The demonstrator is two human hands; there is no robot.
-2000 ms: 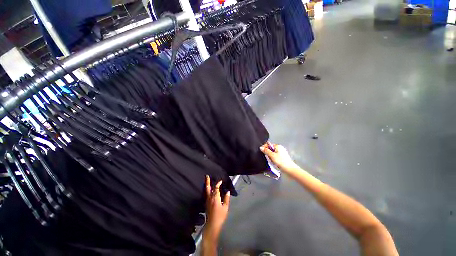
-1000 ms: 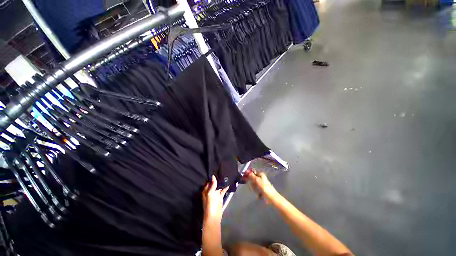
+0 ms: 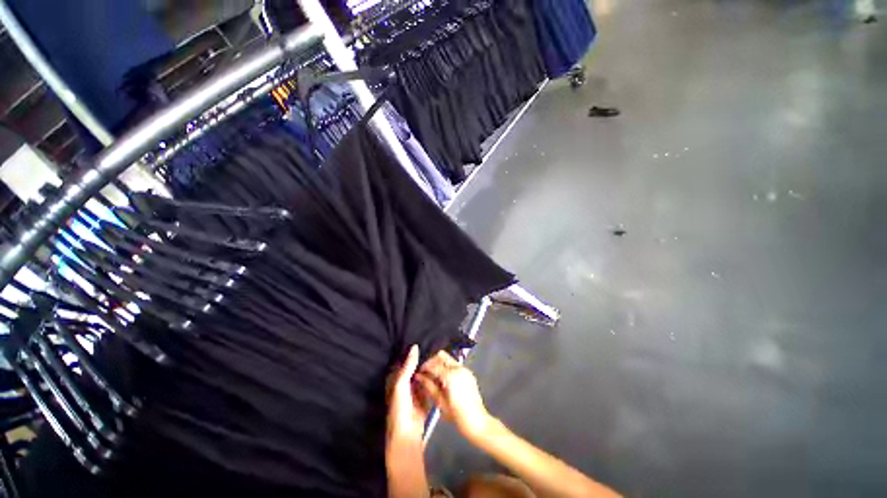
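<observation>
A black garment (image 3: 389, 224) hangs from a black hanger on the silver rail, its cloth drawn down in folds toward my hands. My left hand (image 3: 405, 399) grips the gathered lower edge with the thumb upward. My right hand (image 3: 451, 389) is beside it, touching it, with curled fingers at the same edge. Whether a small tool is in my right fingers cannot be seen. More black garments (image 3: 263, 379) hang in a dense row to the left.
The silver rail (image 3: 185, 109) runs across the upper left with many black hangers (image 3: 146, 263). A white rack foot (image 3: 530, 303) juts onto the grey floor (image 3: 700, 292). Another rack of dark garments (image 3: 467, 78) stands behind. A small dark scrap (image 3: 603, 112) lies on the floor.
My right hand has moved left and down from the garment's outer corner to beside my left hand. The cloth is now bunched between them. The view has shifted slightly.
</observation>
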